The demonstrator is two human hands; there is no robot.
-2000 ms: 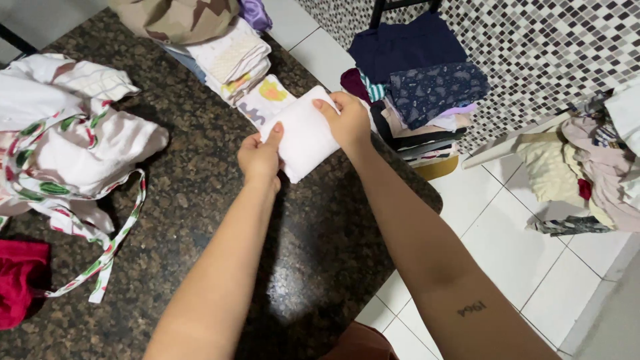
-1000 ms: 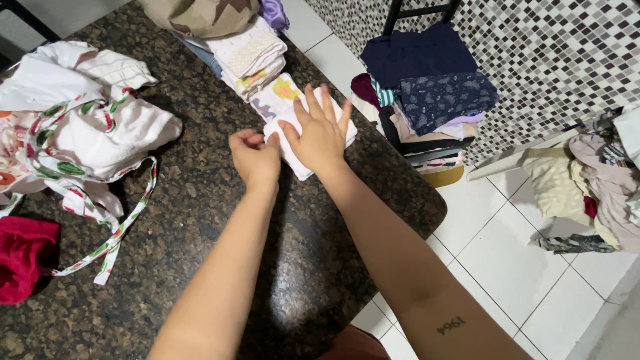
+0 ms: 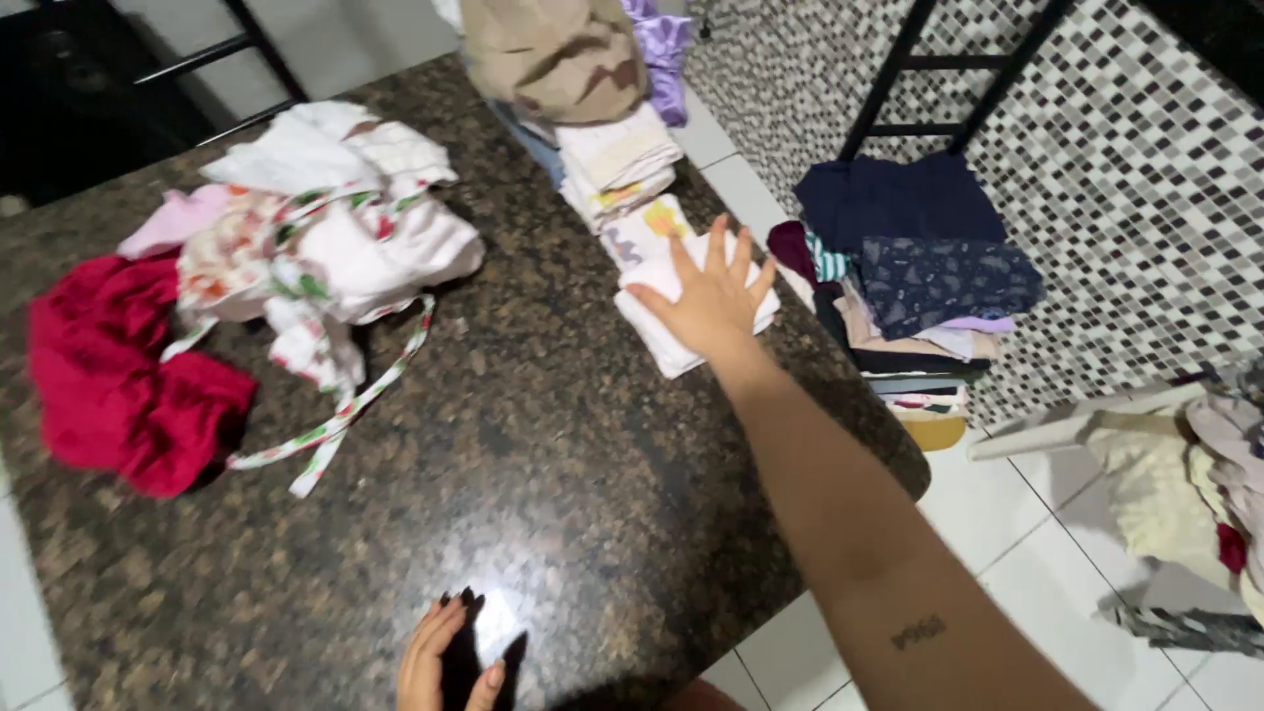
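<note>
A folded white cloth (image 3: 657, 331) lies flat on the dark granite tabletop (image 3: 553, 474), against a folded cloth with a yellow and grey print (image 3: 647, 229). My right hand (image 3: 713, 296) rests palm down on the white cloth, fingers spread. Low in the view, my left hand (image 3: 449, 657) hovers at or just over the tabletop near its front edge, fingers apart and holding nothing. To the left sits a loose heap of white and floral garments (image 3: 346, 237) with a patterned tie strap (image 3: 380, 395), beside a crumpled red garment (image 3: 128, 375).
Folded cloths (image 3: 627, 148) and a camouflage garment (image 3: 558, 59) line the table's far right edge, by a purple satin cloth (image 3: 664, 59). Right of the table, a stack of folded clothes (image 3: 899, 207) rests on a black-framed chair (image 3: 928, 64). More clothes (image 3: 1155, 484) hang at far right.
My left hand has left the white cloth and moved down toward the front of the table. My right hand, which gripped the cloth's edge two seconds ago, now lies flat on it. The view has shifted left.
</note>
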